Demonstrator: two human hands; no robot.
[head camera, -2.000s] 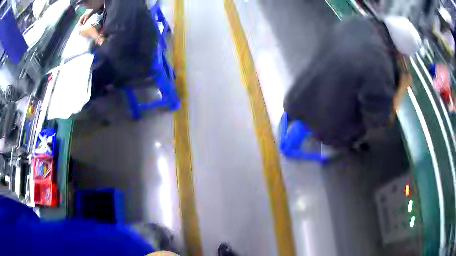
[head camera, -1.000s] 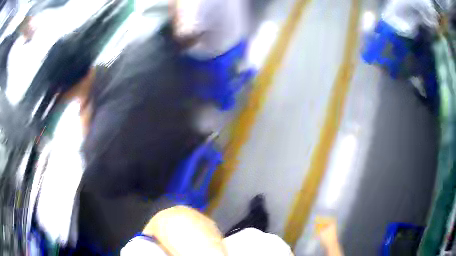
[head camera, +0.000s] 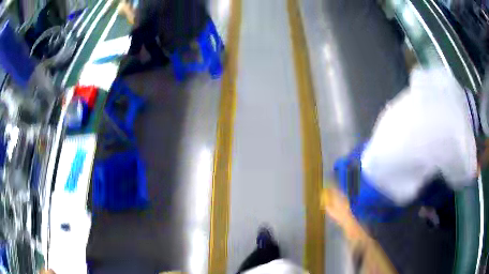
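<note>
My right hand (head camera: 338, 206) hangs low at the lower right, over the grey aisle floor and beside the right yellow line. It is small and blurred. Yellow covers (head camera: 325, 198) show at its fingertips. Nothing held can be made out, and the finger pose is unclear. My bare forearm runs down to the bottom edge. My left hand cannot be identified. Only a thin skin-coloured sliver shows at the bottom edge, too cut off to name.
The grey aisle (head camera: 265, 123) runs ahead between yellow lines. Blue stools (head camera: 119, 179) and a person in dark clothes (head camera: 171, 27) are left. A person in white (head camera: 421, 136) sits right. Green benches flank both sides; the left one holds white sheets (head camera: 68, 225) and a red bin (head camera: 86, 95).
The view has swung and moved along the aisle. Different people and stools now flank it. The large skin-coloured shape at the bottom has dropped almost out of view. More of my right forearm shows.
</note>
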